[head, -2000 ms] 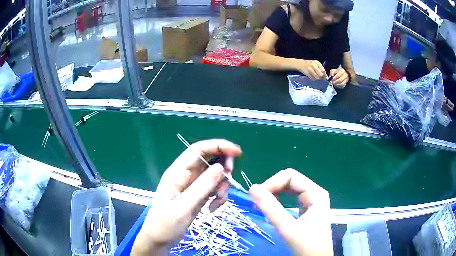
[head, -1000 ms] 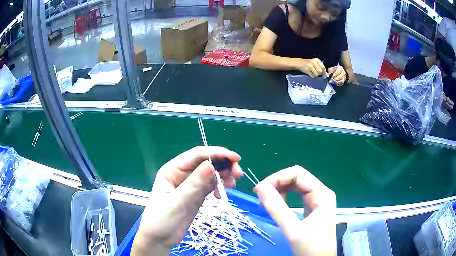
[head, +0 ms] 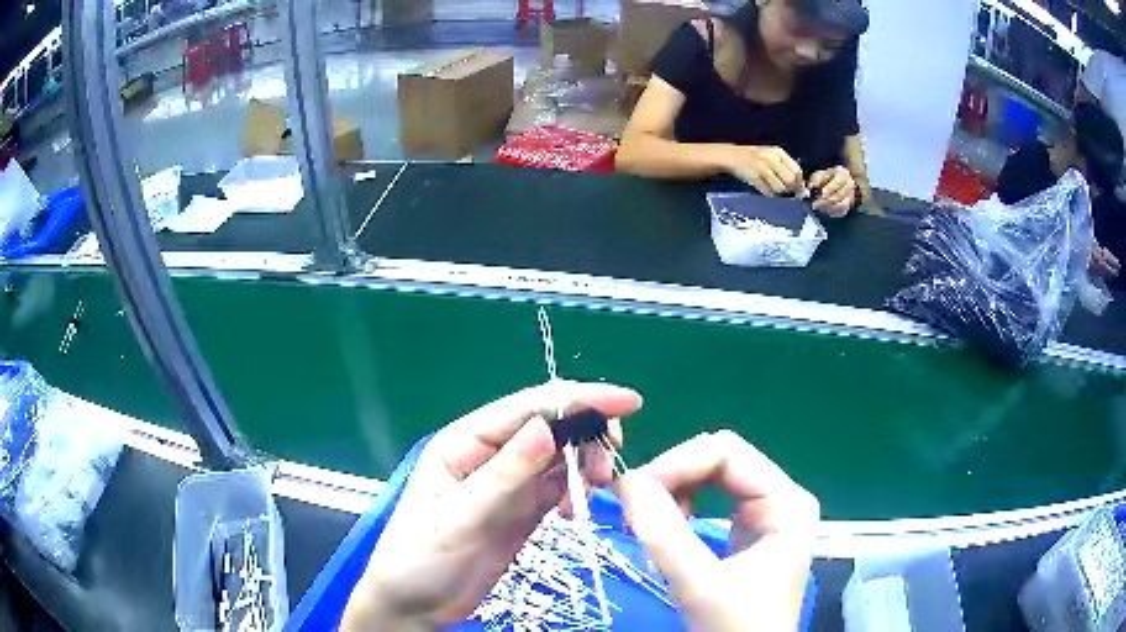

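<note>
My left hand holds a small black housing between thumb and fingers, above the blue tray. Thin white leads stick up from the hand over the green belt, and a pale piece hangs down below the housing. My right hand is just right of it, with thumb and finger pinched on a thin white lead close to the housing. Whether that lead has entered the housing cannot be told. The blue tray under my hands holds a heap of white leads.
A clear tub with white and dark pieces stands left, another right. A metal post rises at left. Across the green belt a person handles parts above a clear tub. A bag of dark parts lies right.
The black housing now shows clearly in my left hand, which has moved slightly right. The leads above it stand more upright. My right hand's lead has come up to the housing. Dark pieces on the belt moved left.
</note>
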